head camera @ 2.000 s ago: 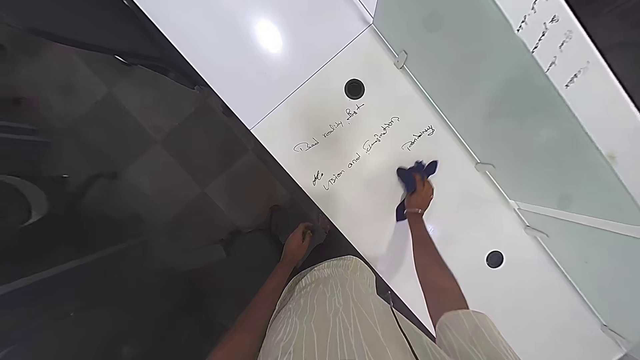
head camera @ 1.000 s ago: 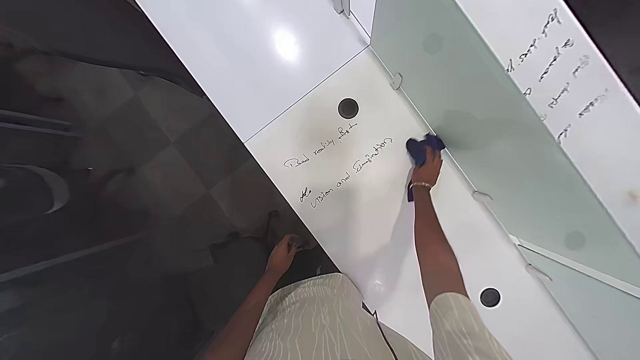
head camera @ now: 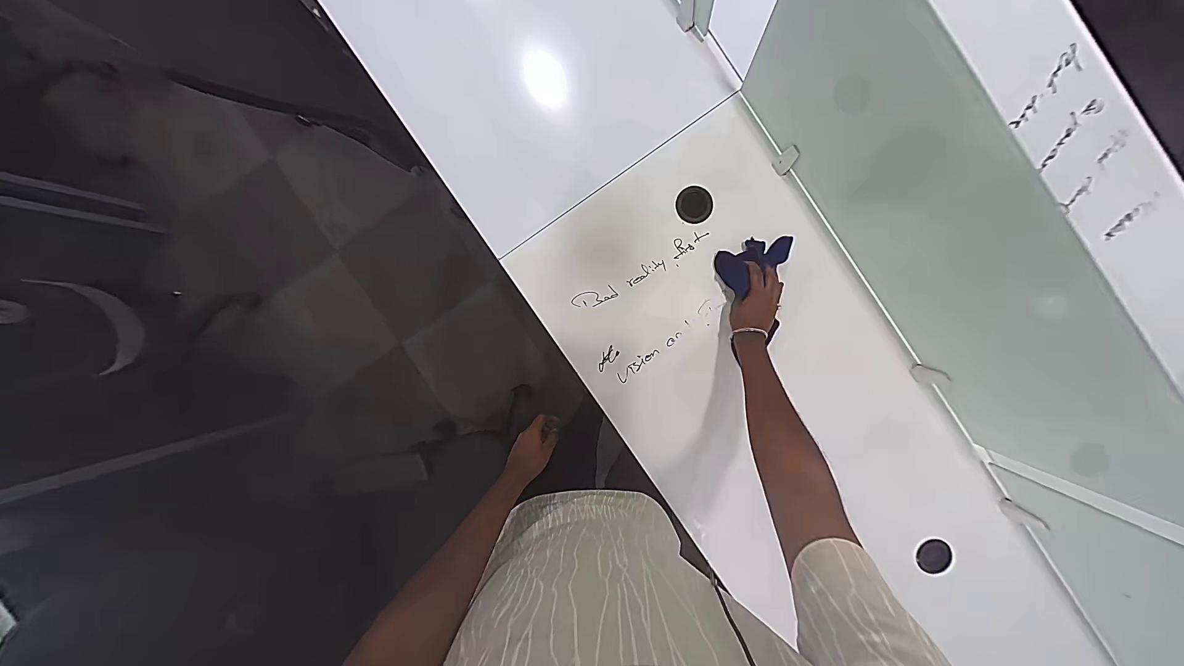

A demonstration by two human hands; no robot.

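My right hand presses a dark blue cloth onto the white desktop, at the right end of the lines of black handwriting. One line runs above and left of the cloth; the lower line ends short beside it, with faint marks near the cloth. A small black scribble stands at the left. My left hand hangs beyond the desk's dark front edge, over the floor, with its fingers curled; whether anything is inside them cannot be told.
A frosted glass partition stands on clips along the far edge. Round black desk grommets are set in the top. Behind the glass a white surface bears handwriting. A thin dark cable hangs by my shirt.
The cloth under my right hand has moved left from near the partition onto the lower line. The short word seen at the right two seconds ago is gone, and so is most of the lower line's last word.
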